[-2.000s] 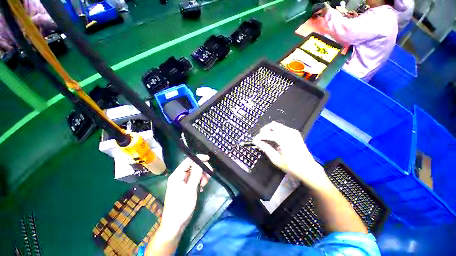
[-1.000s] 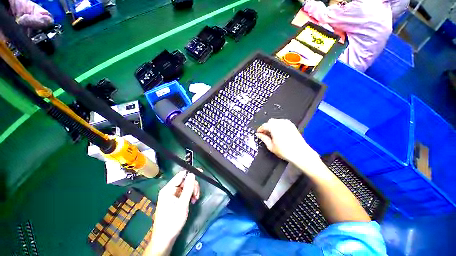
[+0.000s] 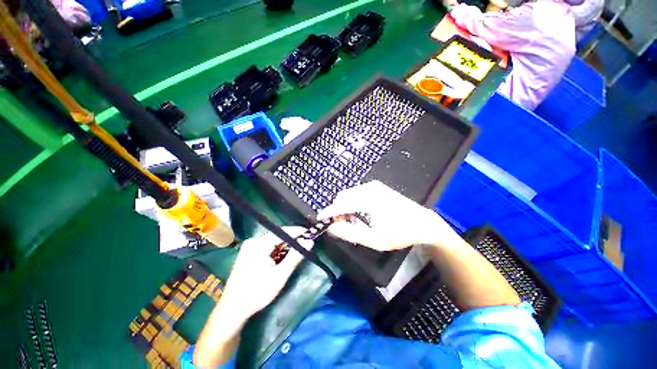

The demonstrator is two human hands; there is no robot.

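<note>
My left hand [image 3: 259, 270] holds one end of a narrow dark strip [image 3: 314, 230] with small bright pieces, in front of the black parts tray. My right hand [image 3: 382, 216] is at the strip's other end, over the lower edge of the parts tray [image 3: 425, 155]; its fingers are closed near the strip. Whether it grips the strip or a small part is hard to tell. Rows of tiny silver parts [image 3: 353, 137] fill the tray's left side; a few lie loose on its dark right side.
Orange screwdriver [image 3: 194, 216] hangs at left over the white-grey feeder [image 3: 173, 238]; its black cable crosses before my left hand. Brown jig [image 3: 162, 317], dotted strips [image 3: 41, 335], blue holder [image 3: 248, 137], black units [image 3: 310, 58], second tray [image 3: 432, 313], blue bins [image 3: 533, 180], a person in pink [image 3: 519, 43].
My right hand has moved left and down from the tray's parts to the strip. My left hand has moved slightly right, and the strip now lies between both hands.
</note>
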